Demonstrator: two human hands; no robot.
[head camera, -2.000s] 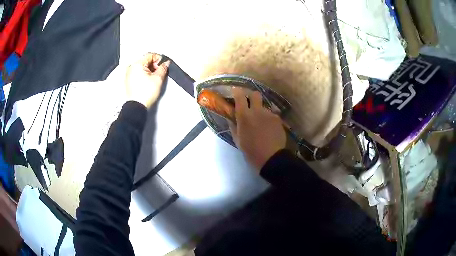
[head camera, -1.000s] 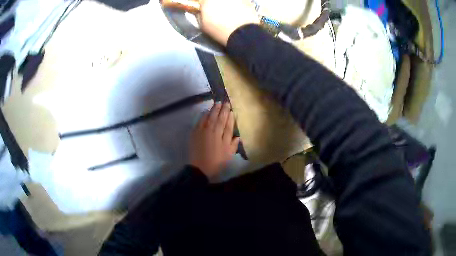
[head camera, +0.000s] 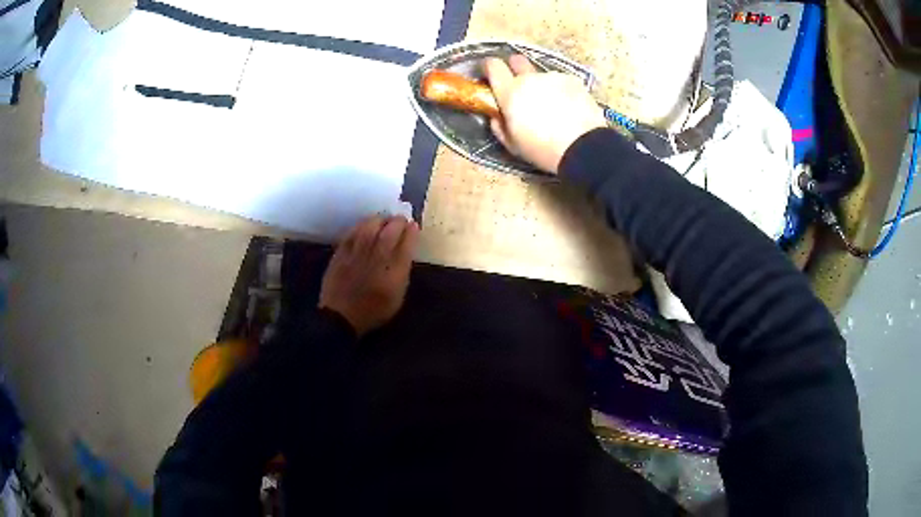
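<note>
A white garment panel (head camera: 293, 126) lies flat on the tan pressing table (head camera: 505, 227), with a long black line across its upper part, a short black line and a black band along its right end. My right hand (head camera: 540, 109) grips the orange-brown handle of the steam iron (head camera: 459, 126), whose pointed tip faces left over the black band. My left hand (head camera: 372, 265) is at the panel's lower right corner, fingertips on the edge; whether it pinches the cloth is unclear.
A ribbed dark hose (head camera: 722, 66) runs from the iron's rear up the right side. A crumpled pale cloth (head camera: 752, 151) lies right of the iron. A purple printed box (head camera: 656, 364) is below the table edge. A blue cable (head camera: 899, 202) hangs at far right.
The view has shifted, and the panel now shows higher up. The iron has come closer along the black band. My left hand has moved from the band to the lower right corner.
</note>
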